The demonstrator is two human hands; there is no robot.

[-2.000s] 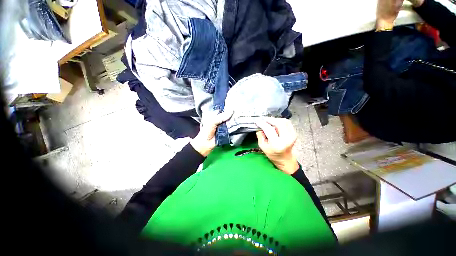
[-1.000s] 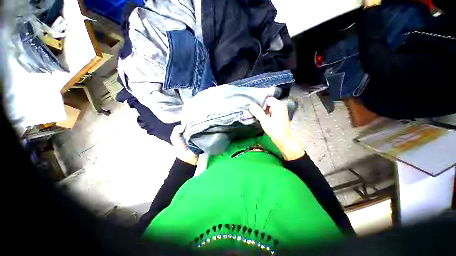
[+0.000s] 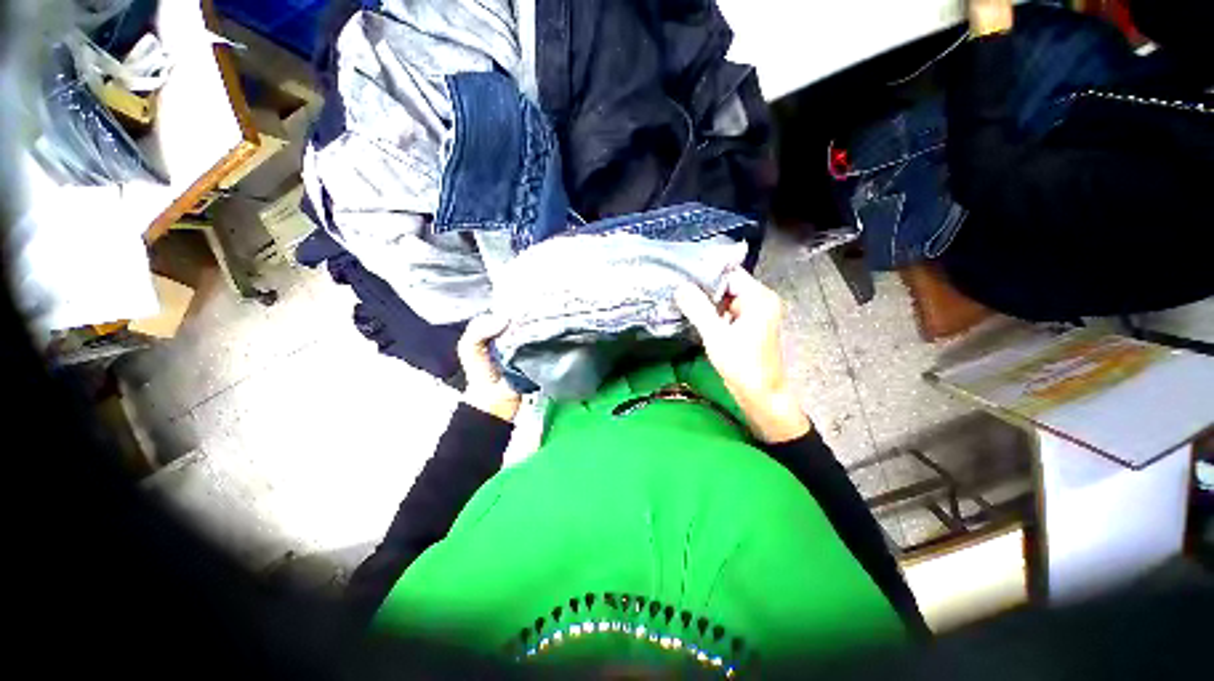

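A denim garment [image 3: 599, 279] with its pale wrong side outward is held in front of my green top. My left hand [image 3: 487, 366] grips its left edge. My right hand [image 3: 740, 333] pinches its right end near a pale seam; the fingertips are partly hidden. A darker blue waistband or hem strip [image 3: 666, 224] shows along its far side. Beyond it lies the garment pile, with a dark blue square patch [image 3: 498, 157] on pale cloth [image 3: 380, 173] and a near-black garment [image 3: 619, 107].
At the right, a co-worker in black [image 3: 1065, 186] is beside blue denim [image 3: 905, 200]. A white table [image 3: 852, 40] is at the top. A board [image 3: 1092, 386] is at the lower right, a wooden-edged table [image 3: 200, 120] at the left, and a blue crate [image 3: 282, 24] at the top left.
The garment was bunched between my hands and is now spread wider, with its pale side and seam showing. My left hand moved left. The pile shifted slightly left in view.
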